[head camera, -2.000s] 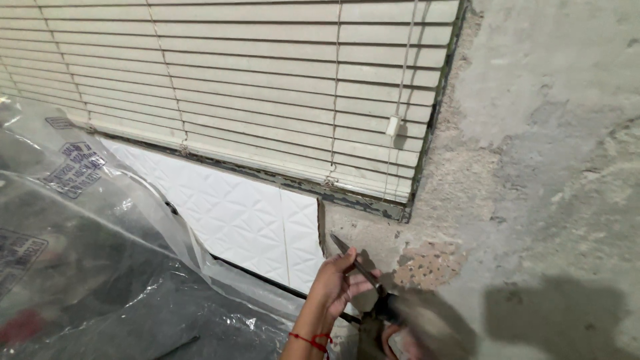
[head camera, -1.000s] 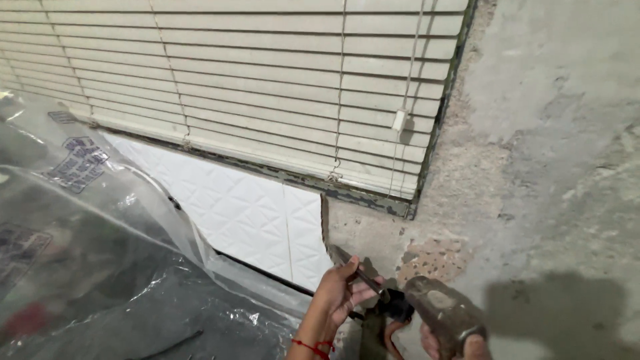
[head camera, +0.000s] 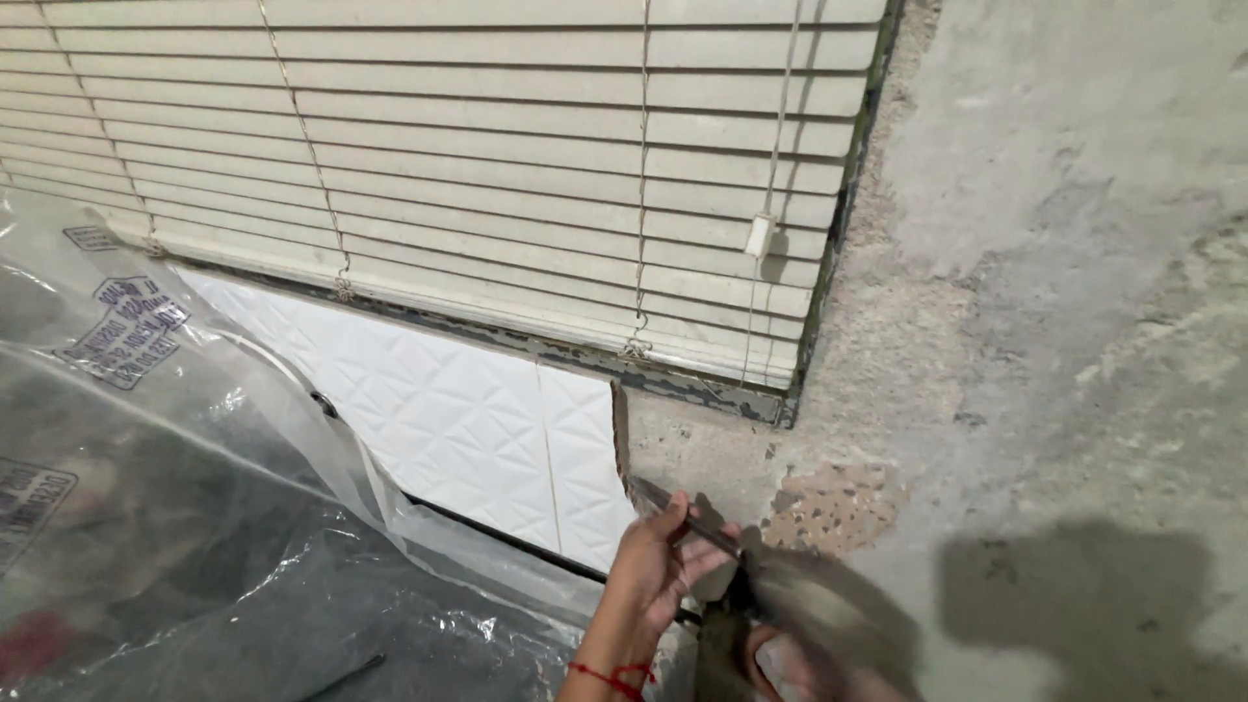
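My left hand (head camera: 655, 565), with a red string bracelet at its wrist, holds a dark metal chisel (head camera: 704, 529). The chisel's tip points up and left to the broken right edge of the white embossed wall tiles (head camera: 458, 409). At the lower right, my right hand (head camera: 799, 668) is blurred and closed around a hammer (head camera: 829, 604), whose blurred head is close to the chisel's rear end. Bare plaster (head camera: 692, 439) shows between the tile edge and a patch of exposed, pitted brick-coloured wall (head camera: 834, 507).
Above the tiles, a white venetian blind (head camera: 487, 146) covers a window with a chipped metal frame (head camera: 721, 395) and hangs a cord pull (head camera: 760, 236). Clear printed plastic sheeting (head camera: 195, 468) drapes across the left. A rough grey wall (head camera: 1102, 244) is on the right.
The hammer and my right hand have moved between frames, blurred two seconds ago, sharper one second ago and blurred again now. My left hand keeps the chisel near the tile edge.
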